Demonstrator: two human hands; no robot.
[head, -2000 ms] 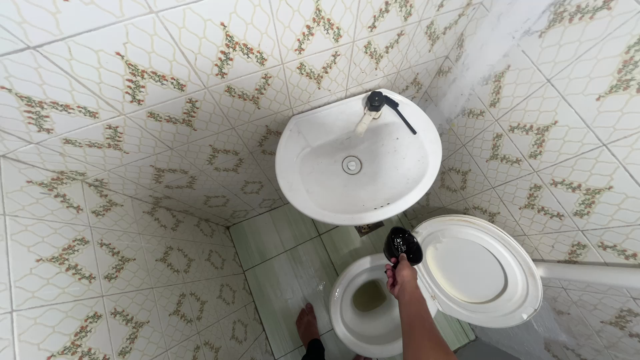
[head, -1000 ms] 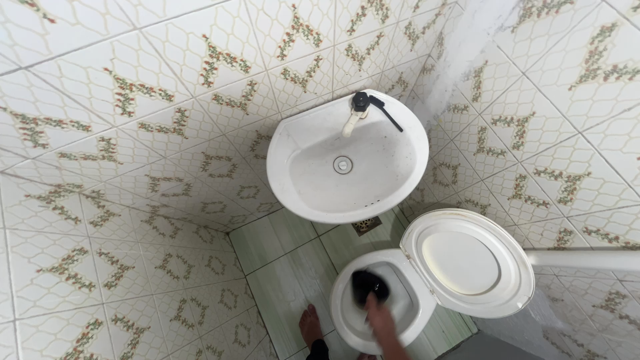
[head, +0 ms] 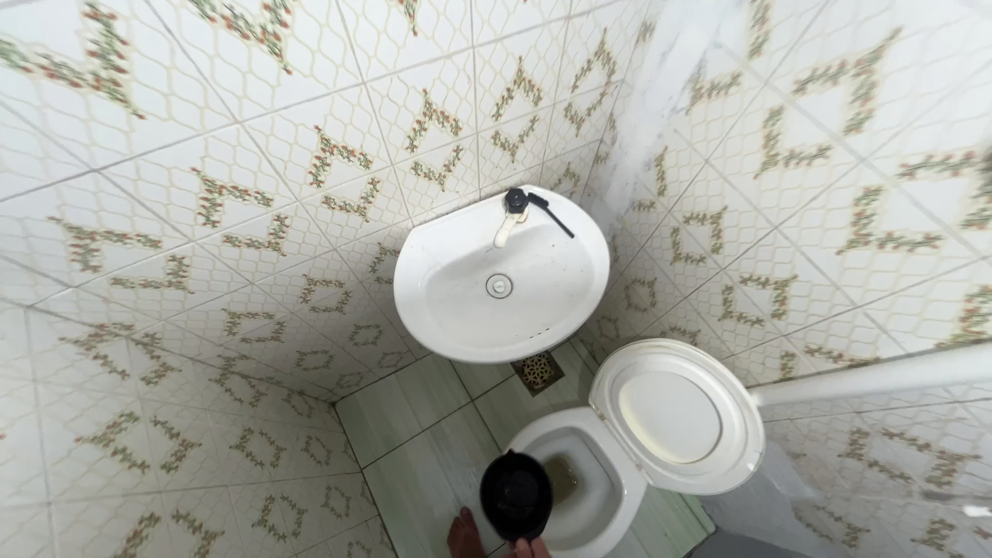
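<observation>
At the bottom edge, the fingers of one hand, seemingly my right hand, grip the near edge or handle of a black plastic dipper. The dipper is over the left rim of a white toilet bowl, its round opening facing up; its inside is too dark to tell what it holds. Yellowish water lies at the bottom of the bowl. To the right, the toilet's lid is raised. My left hand does not show.
Beyond the toilet is a white washbasin with a black-knobbed tap and a black brush on its rim. A floor drain lies below it. A bare foot stands left of the bowl; a white pipe runs along the right wall.
The dipper was above the bowl's far rim, then low over the middle of the bowl; now it is at the left rim, nearer the bottom edge. The forearm has mostly left the view.
</observation>
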